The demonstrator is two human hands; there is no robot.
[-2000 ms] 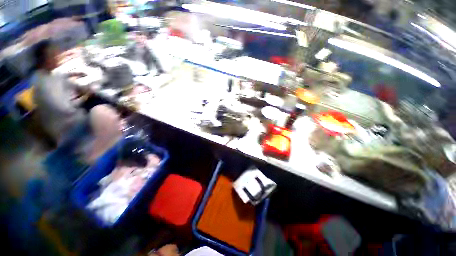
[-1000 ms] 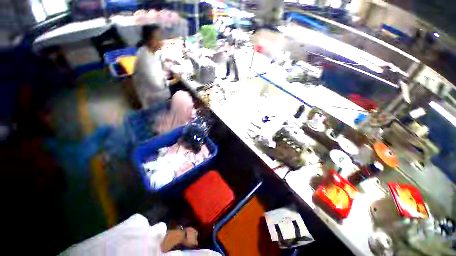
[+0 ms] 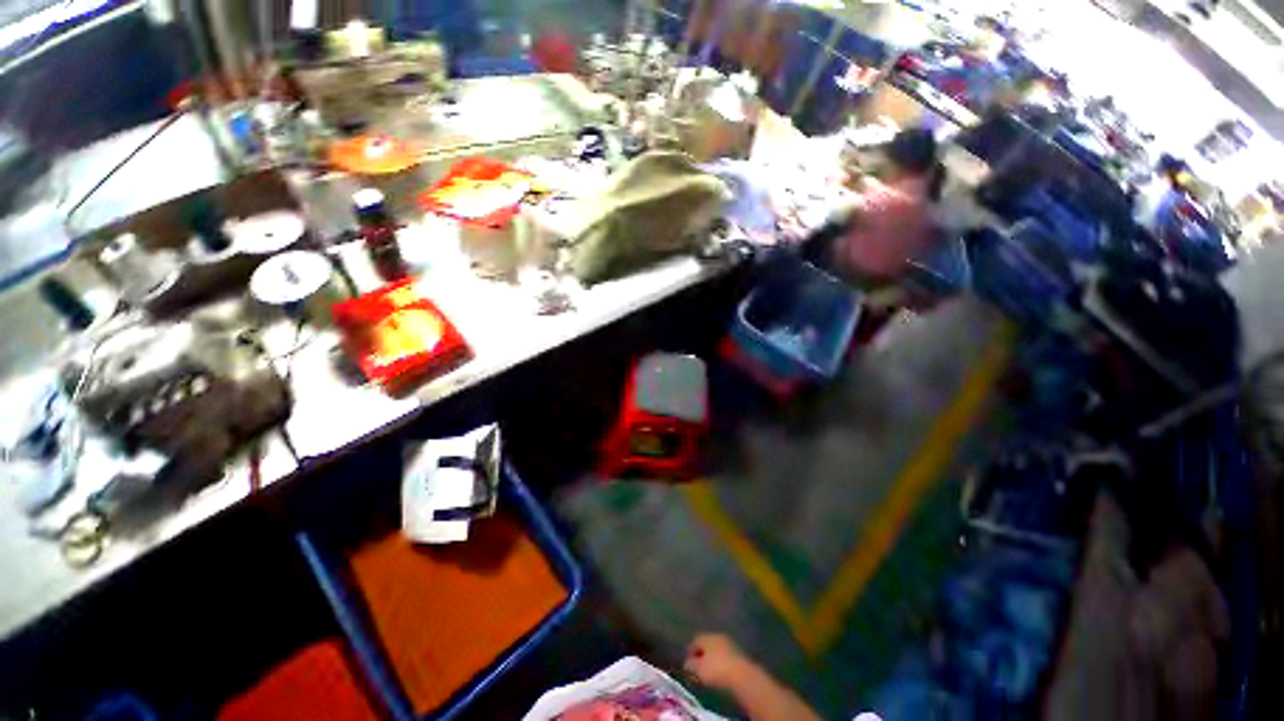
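A blue crate stands beside the bench, with a flat orange board in it. A white piece with dark strips lies at the board's bench-side end. My right hand is small and blurred at the bottom, right of the crate and apart from it; its fingers look curled, and whether it holds anything cannot be told. A white and pink cloth-like thing is cut off by the bottom edge, left of my hand. My left hand is not in view.
The white bench bears a sewing machine, red trays and a green cloth bundle. A red stool with a pale top and another blue crate stand beyond. A person in pink sits farther off. Blue bags lie right.
The view has swung right along the bench. The left-hand crate of white pieces has left the picture; the aisle has come in. The white-sleeved left arm is gone and my right hand shows.
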